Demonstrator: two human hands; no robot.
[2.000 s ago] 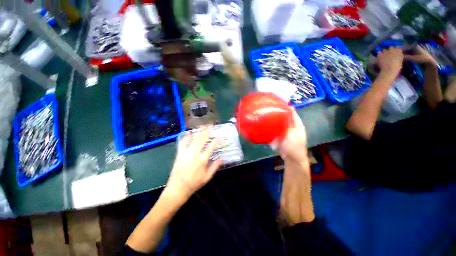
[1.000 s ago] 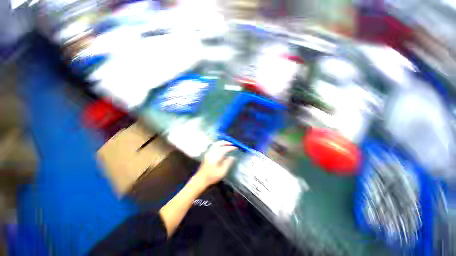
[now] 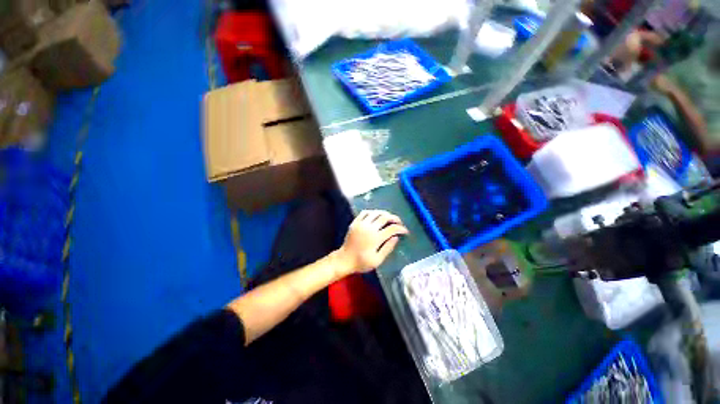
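My left hand rests at the bench's front edge with its fingers loosely bent and nothing seen in it. Just right of it is the clear plastic box with slim silvery rods. Beyond the hand is the blue tray of small dark parts. The press die sits on a brownish base plate beside that tray. The green and dark lever press is at the right, partly blurred. My right hand is out of the picture.
A blue tray of silvery rods is at the far left of the bench; another is at the lower right. A red bin stands behind. A cardboard carton and red stool are on the blue floor. Another person's arm shows.
The view has swung left, showing more floor and the carton. My left hand has moved from the clear box to the bench edge. My right hand and the red lever knob have left the picture.
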